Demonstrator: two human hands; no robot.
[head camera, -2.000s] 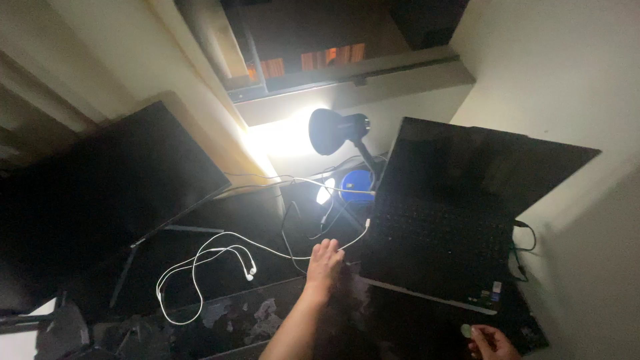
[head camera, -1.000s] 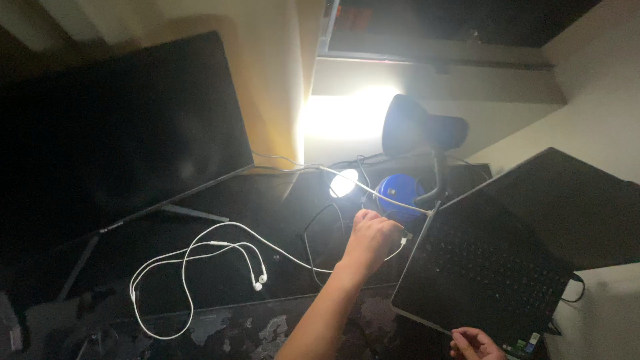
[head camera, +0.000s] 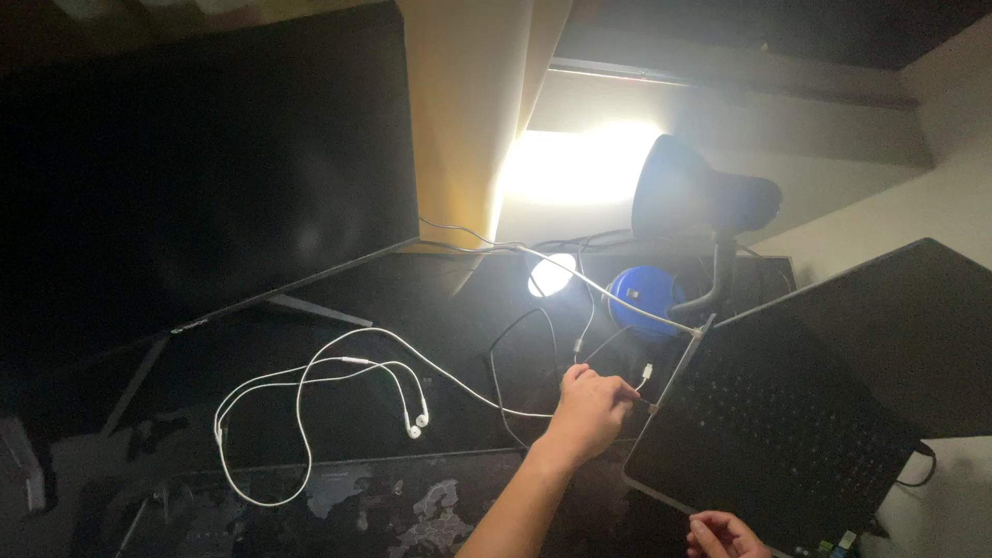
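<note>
My left hand (head camera: 593, 407) is closed around a cable beside the laptop's (head camera: 790, 418) left edge, its fingertips close to a small plug (head camera: 652, 408) at that edge. White wired earphones (head camera: 416, 426) lie looped on the desk. Their cable runs to my left hand, and a white plug (head camera: 647, 372) sticks up loose past the fingers. Another white cable (head camera: 628, 304) ends at the laptop's back left corner. A thin dark cable with a pale collar (head camera: 578, 346) reaches my left fingertips. At the laptop's front edge, my right hand (head camera: 725, 535) has curled fingers; whether they hold anything is hidden.
A large dark monitor (head camera: 209, 178) stands at the left on splayed metal legs (head camera: 322, 310). Behind the laptop is a lit desk lamp (head camera: 697, 186) with a blue base (head camera: 643, 298). A dark world-map mat (head camera: 442, 511) lies along the front. Several cables cross the back.
The white plug was at the laptop's side in the earliest frame and now stands free of it. My left hand has moved up to the laptop's left edge. The view has come nearer.
</note>
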